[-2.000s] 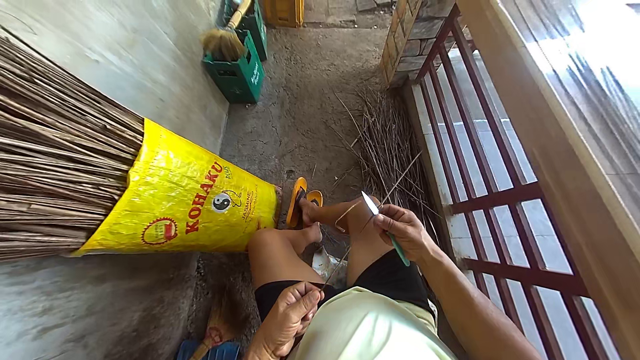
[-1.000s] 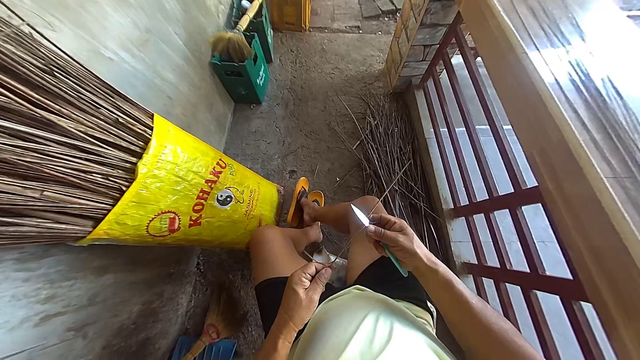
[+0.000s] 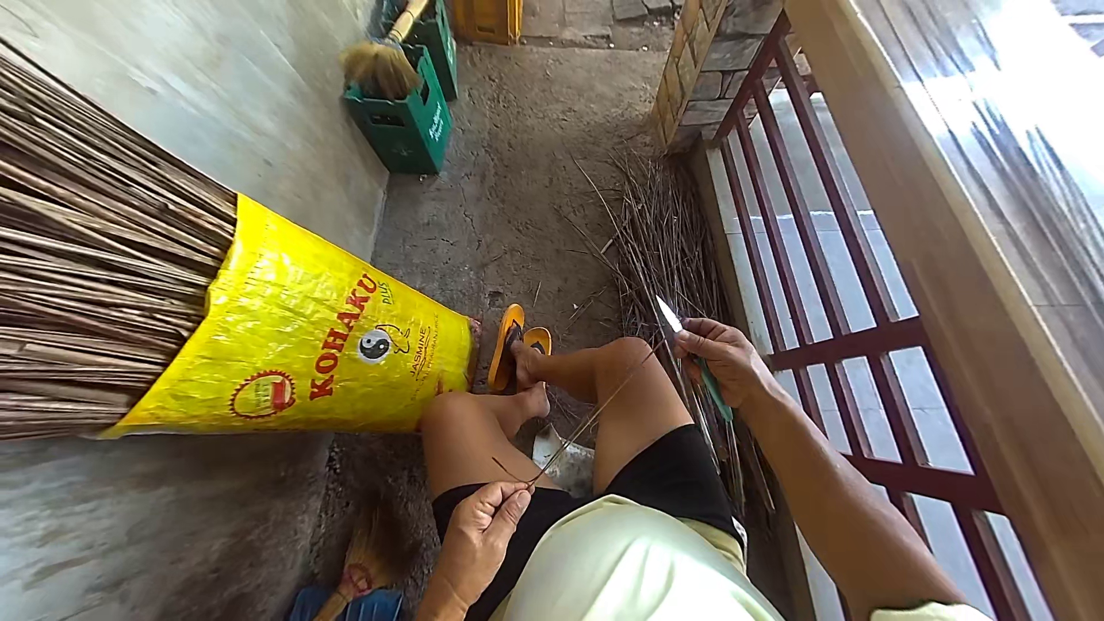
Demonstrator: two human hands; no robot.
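My left hand point(image 3: 485, 530), low in the view over my lap, pinches the lower end of a thin brown stalk point(image 3: 593, 420) between thumb and fingers. The stalk runs up and right across my thigh toward my right hand point(image 3: 723, 360). That hand is closed on the green handle of a knife point(image 3: 714, 390), whose pale pointed blade point(image 3: 667, 316) points up and left. Whether the right fingers also touch the stalk is unclear. Beyond the knife, a heap of similar dry stalks point(image 3: 664, 233) lies on the ground along the railing.
A yellow printed sack point(image 3: 345, 345) full of long dry stalks point(image 3: 95, 250) leans at the left by the wall. Green crates point(image 3: 401, 129) with a broom point(image 3: 379, 69) stand farther off. A dark red railing point(image 3: 849, 345) runs along the right. Another broom point(image 3: 366, 561) is at lower left.
Since a second ago, my left hand has moved down and away from my right hand, and a long stalk now spans between them. The knife remains in my right hand.
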